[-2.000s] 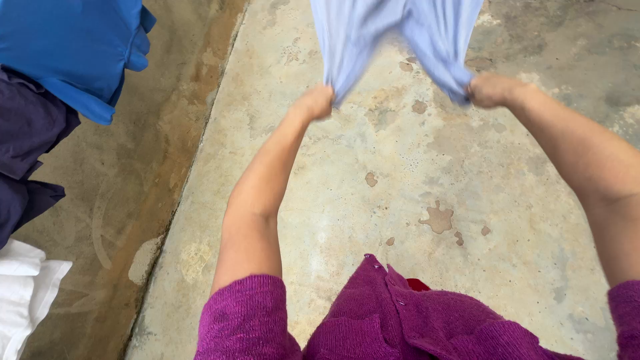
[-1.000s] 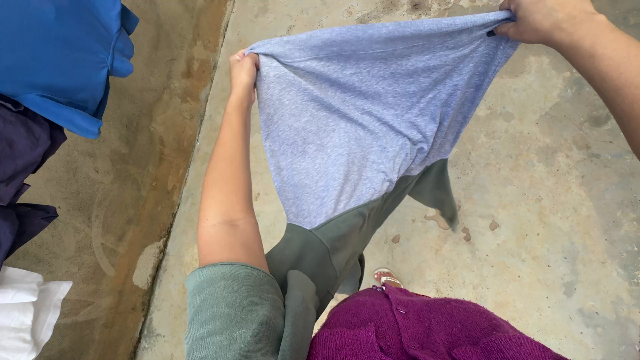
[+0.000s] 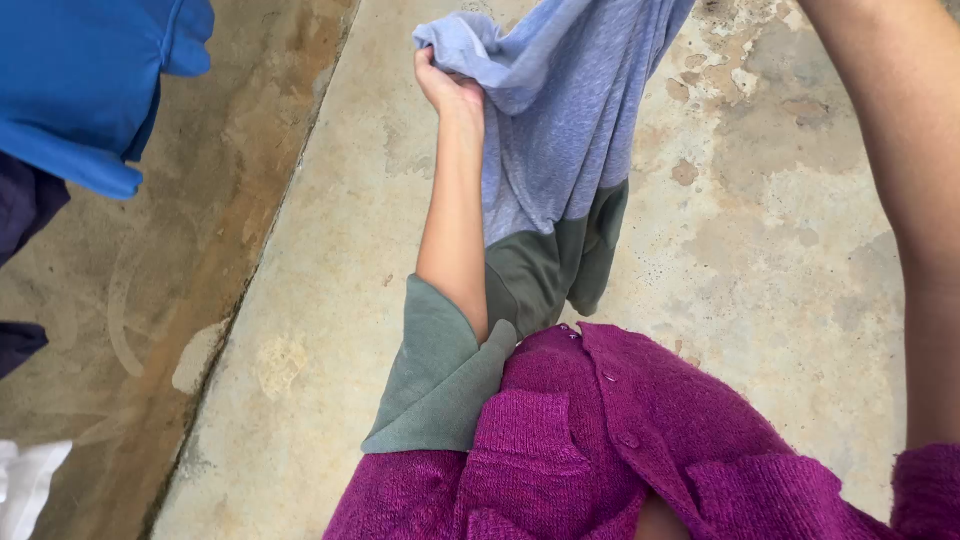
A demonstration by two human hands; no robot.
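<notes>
A light blue and dark green garment (image 3: 562,135) hangs in front of me, its blue part uppermost and its green part low near my purple knitted cardigan (image 3: 637,420). My left hand (image 3: 454,88) grips the blue edge, with the fingers partly hidden by the folds. A green part of fabric (image 3: 435,375) lies around my left forearm near the elbow. My right forearm reaches up past the top right of the view; the right hand is out of frame, so what it holds cannot be seen.
At the left are a blue cloth item (image 3: 75,82), dark purple fabric (image 3: 26,202) and white fabric (image 3: 34,480). Beneath is a stained concrete floor (image 3: 787,247), with a dark seam running diagonally on the left.
The garment was stretched wide between both hands a second ago and now hangs bunched in folds. My right hand has moved up out of view.
</notes>
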